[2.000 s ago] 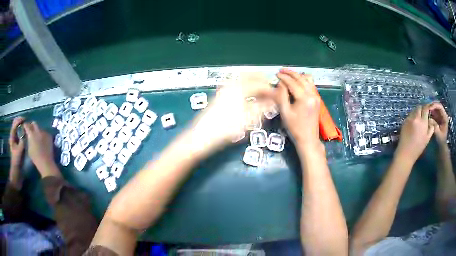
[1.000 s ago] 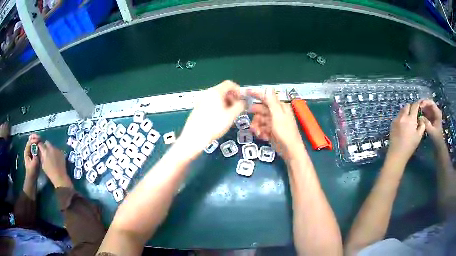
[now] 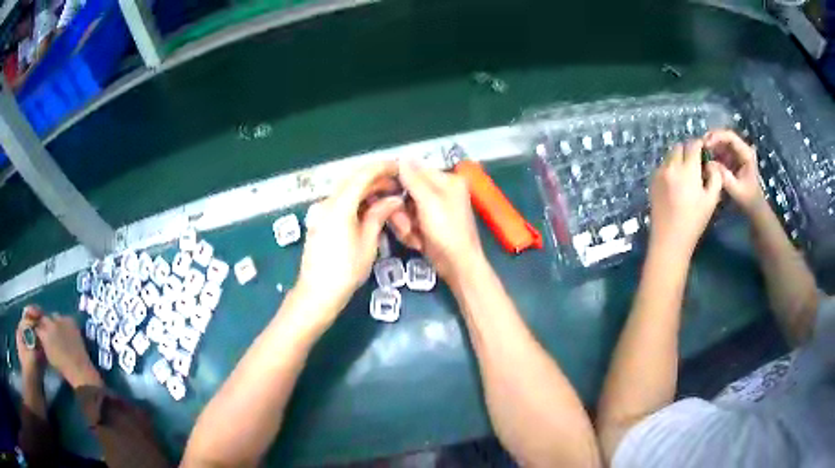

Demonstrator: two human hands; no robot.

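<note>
My left hand [image 3: 350, 219] and my right hand [image 3: 441, 215] meet at the fingertips above the bench, near the pale rail. They pinch a small part [image 3: 404, 195] between them, mostly hidden by the fingers. Several white-grey square housings [image 3: 385, 303] with dark centres lie just below my hands. One more housing [image 3: 287, 229] lies left of my left hand, and a single one [image 3: 245, 269] is farther left. An orange-handled tool [image 3: 499, 207] lies on the bench right of my right hand, its metal end at the rail.
A large pile of housings [image 3: 151, 302] lies at left. A neighbour's hands [image 3: 41, 338] hold a small ring-like part there. At right, another person's hands [image 3: 700, 174] hold a small part over a clear blister tray [image 3: 600, 174]. Small parts [image 3: 254, 132] lie on the dark green belt beyond the rail [image 3: 275, 189].
The camera view has turned and shifted, so the bench things appear farther left. My hands, apart at the fingers a second ago, are now close together around the small part.
</note>
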